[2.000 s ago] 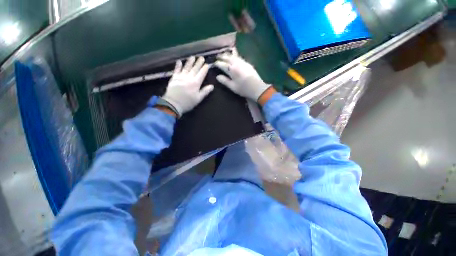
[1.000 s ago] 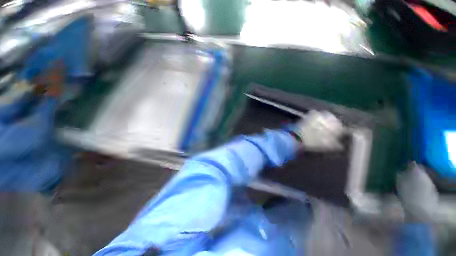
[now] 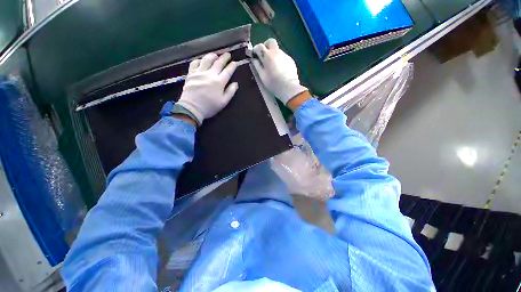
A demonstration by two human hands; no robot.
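Note:
The black sheet [image 3: 228, 137] lies in the silver-grey metal tray [image 3: 154, 60], whose back wall stands up behind it. A white adhesive strip [image 3: 131, 94] runs along the sheet's back edge. A white band [image 3: 269, 105] lies along the right side. My gloved left hand [image 3: 207, 88] lies flat on the sheet, fingertips at the back strip, holding nothing visible. My gloved right hand [image 3: 278, 71] is at the tray's back right corner, fingers bent beside a small dark piece. Whether it grips anything is hidden.
A glossy blue unit [image 3: 354, 25] sits at the back right. A neighbouring tray with a blue edge [image 3: 25, 171] and bubble wrap [image 3: 51, 159] is at the left. A clear plastic bag [image 3: 380, 105] hangs by the aluminium rail [image 3: 420, 47]. A small metal piece [image 3: 260, 11] lies behind the tray.
The view has swung back from the left. My right hand has come from near the blue unit to the tray corner. The yellow-orange tool seen earlier beside that unit no longer shows there.

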